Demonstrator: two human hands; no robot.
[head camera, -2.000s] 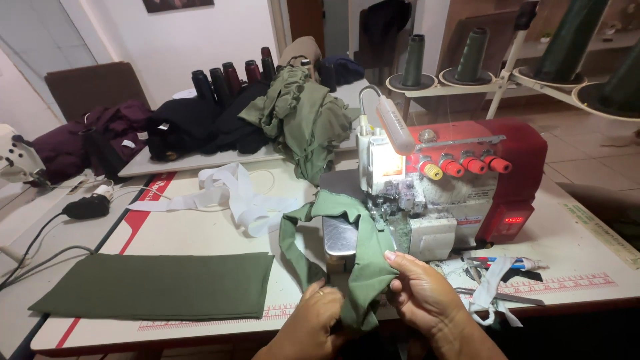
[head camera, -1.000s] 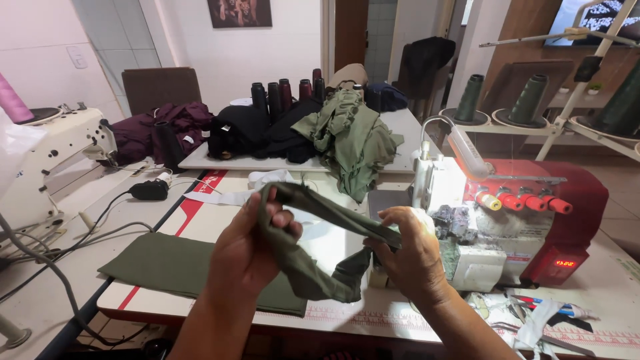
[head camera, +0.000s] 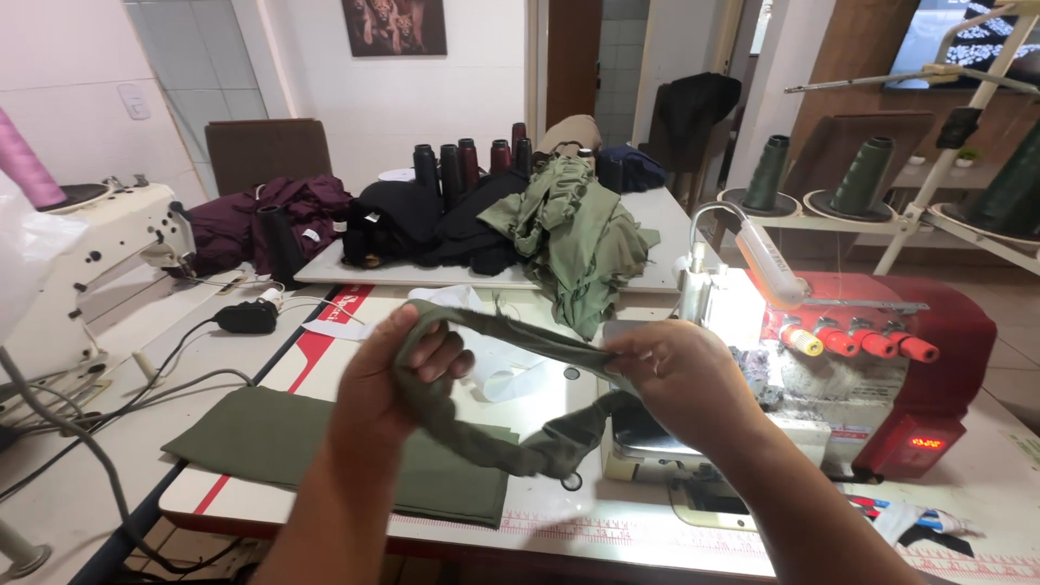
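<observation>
A loop of olive-green fabric band (head camera: 487, 451) hangs in the air between my hands, above the sewing table. My left hand (head camera: 402, 366) grips its left end, the cloth running over the palm with the fingers curled around it. My right hand (head camera: 678, 374) pinches the upper right part of the loop between thumb and fingers, in front of the overlock machine's metal plate. The red and white overlock sewing machine (head camera: 853, 366) stands at the right with its lamp lit. A folded olive-green fabric piece (head camera: 333, 447) lies flat on the table at the left, partly hidden by my left forearm.
White fabric strips (head camera: 508, 366) lie behind the loop. Green garments (head camera: 581, 236), black cloth and thread cones are piled on the rear table. A white sewing machine (head camera: 89, 252) stands at the left, near a black power adapter (head camera: 246, 316) and cables. Small tools (head camera: 918, 516) lie at the lower right.
Two seconds ago the green loop was down at the overlock machine's plate; both hands have since lifted it away and hold it up, stretched between them. The view has tilted up.
</observation>
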